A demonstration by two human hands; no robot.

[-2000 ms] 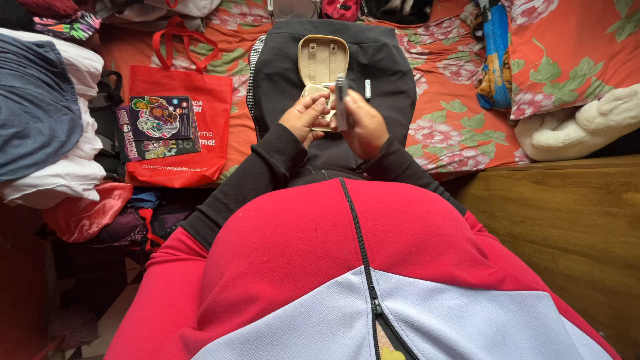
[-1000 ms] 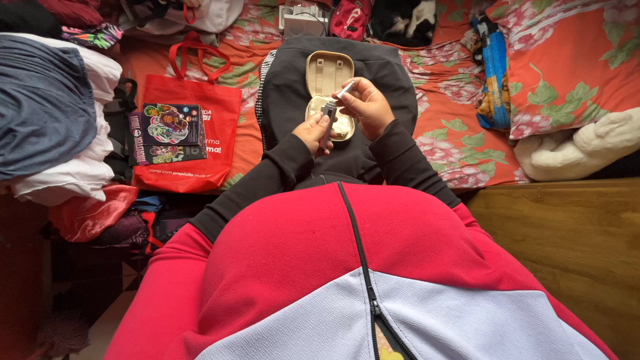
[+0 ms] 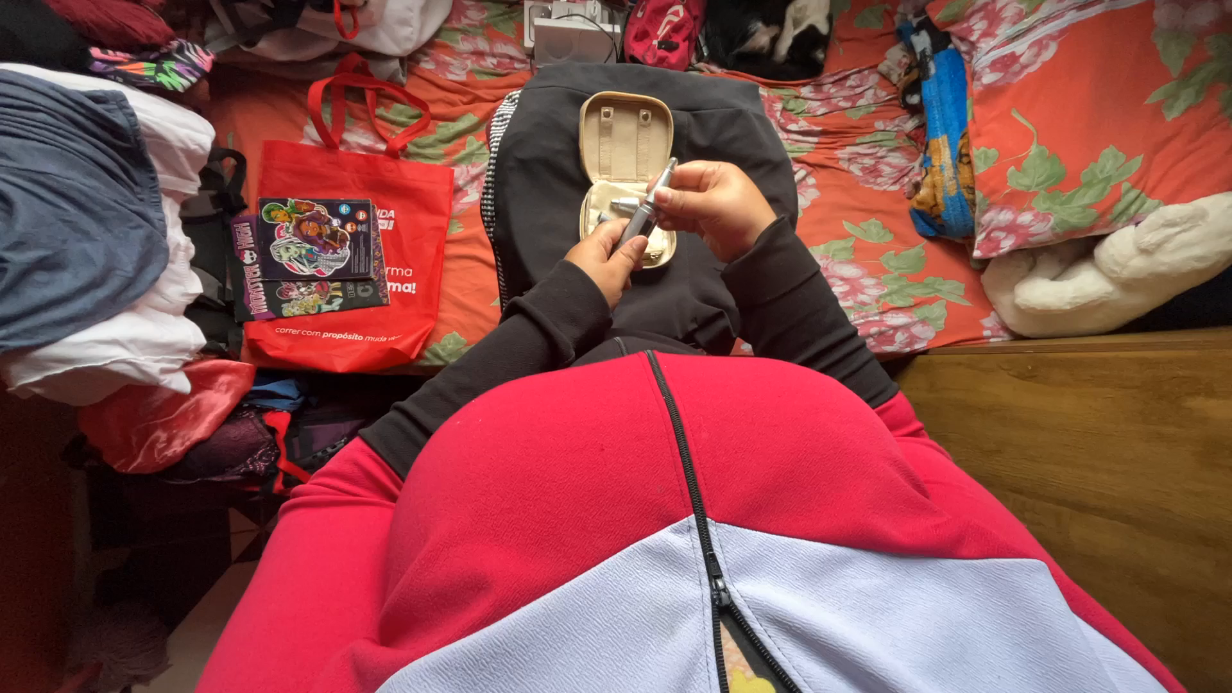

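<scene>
My left hand (image 3: 610, 260) grips the lower, dark grey end of a slim pen-like device (image 3: 643, 218), which stands tilted up to the right. The fingers of my right hand (image 3: 710, 204) pinch its silvery upper part. Just behind my hands, a small beige zip case (image 3: 627, 138) lies unfolded on a black garment (image 3: 547, 135). Light-coloured small items, one of them cylindrical, sit in the case's nearer half, partly hidden by my fingers. What kind of device it is, I cannot tell.
A red tote bag (image 3: 350, 241) with sticker sheets (image 3: 313, 252) on it lies at the left, beside piled clothes (image 3: 72, 212). At the right are a floral pillow (image 3: 1088, 115), a white plush item (image 3: 1107, 265) and a wooden panel (image 3: 1068, 452). A black-and-white cat (image 3: 770, 37) lies at the back.
A second earlier, my right hand held a thin light piece apart from the dark one in my left hand. Now both hands are on one slim device.
</scene>
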